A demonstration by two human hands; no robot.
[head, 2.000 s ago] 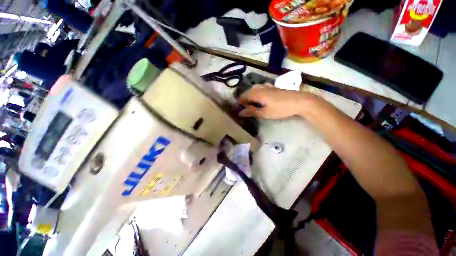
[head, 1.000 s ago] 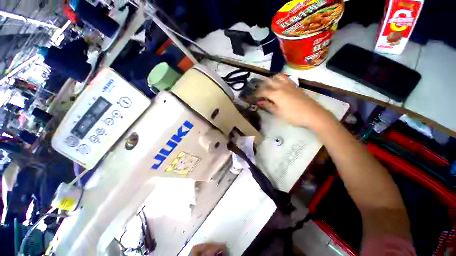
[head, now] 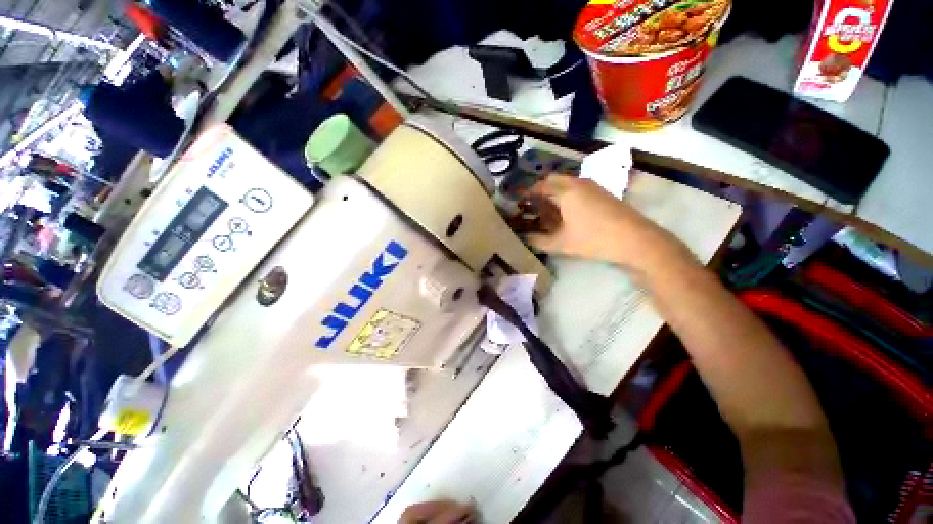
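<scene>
My right hand point(head: 588, 220) is at the end of the cream sewing machine point(head: 338, 266), fingers bent around a small dark item point(head: 539, 215), mostly hidden by the fingertips. A dark grey thing point(head: 532, 169) lies just behind the fingers, beside black-handled scissors point(head: 498, 151). My left hand point(head: 440, 512) is cut off by the bottom edge; only a small part shows over the white table, and its fingers cannot be made out. A dark strap point(head: 547, 363) hangs from the machine end, next to a white scrap point(head: 512, 307).
The control panel point(head: 194, 235) and a green cylinder point(head: 338, 144) are at the left and on top of the machine. A red noodle cup point(head: 652, 82), a black smartphone point(head: 790, 138) and a red-white carton point(head: 837, 51) stand or lie on the side table. A red-rimmed bin point(head: 778, 299) is below right.
My right hand has stayed by the machine end, shifting slightly, with its fingers now more curled. My left hand has come into view at the bottom edge. The view has shifted.
</scene>
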